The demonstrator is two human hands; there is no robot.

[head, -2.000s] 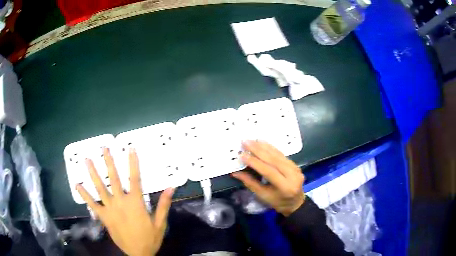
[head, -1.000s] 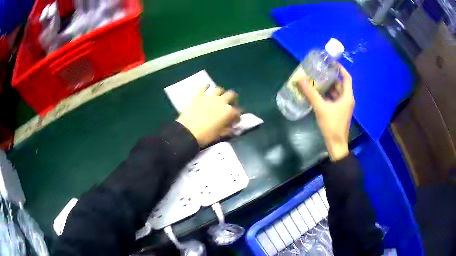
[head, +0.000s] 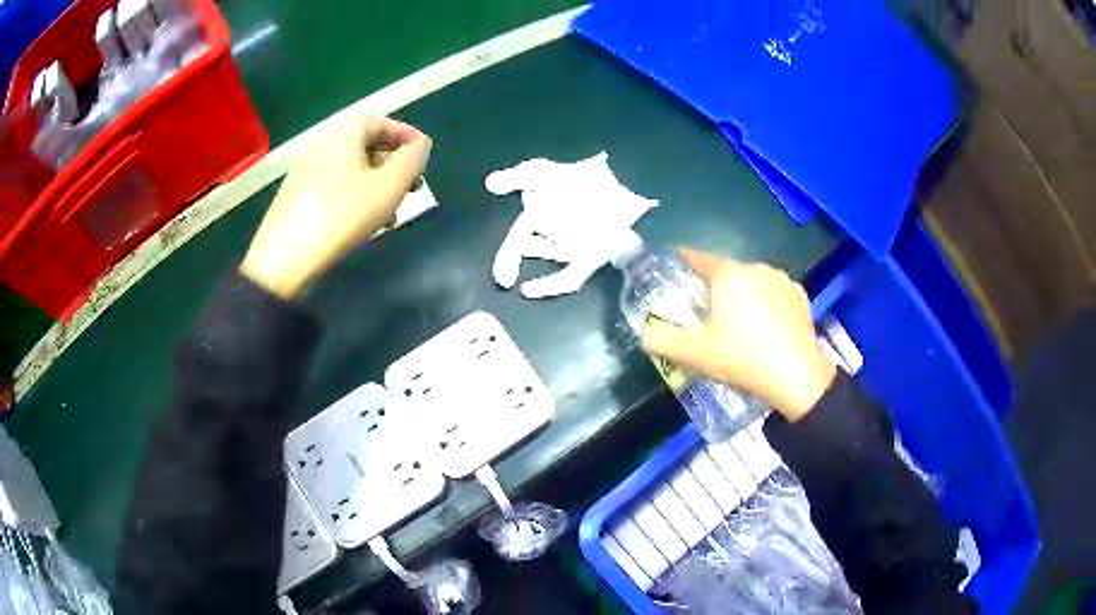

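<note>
A white glove (head: pixel 563 226) lies spread on the dark green bench. My right hand (head: pixel 751 336) grips a clear bottle (head: pixel 665 291), tilted with its neck down at the glove's edge. Whether a cap is on cannot be told. My left hand (head: pixel 343 198) is curled over a white card (head: pixel 415 204), fingertips together; whether it holds something small is hidden. White power strips (head: pixel 469 390) lie in a row at the bench's near edge, slots up, the leftmost partly covered by my left sleeve. Bagged cords (head: pixel 523 531) hang from them.
A blue bin (head: pixel 597 529) with white strips on edge and bagged cords stands below the bench at right. Blue sheets (head: pixel 793 90) lie at the bench's right end. A red bin (head: pixel 132 180) stands beyond the pale rail (head: pixel 469 60). More bagged cords hang at far left.
My right hand has brought the bottle down and tipped it toward the glove. The glove, crumpled before, is spread out. My left hand has moved left, off the glove. The view has shifted.
</note>
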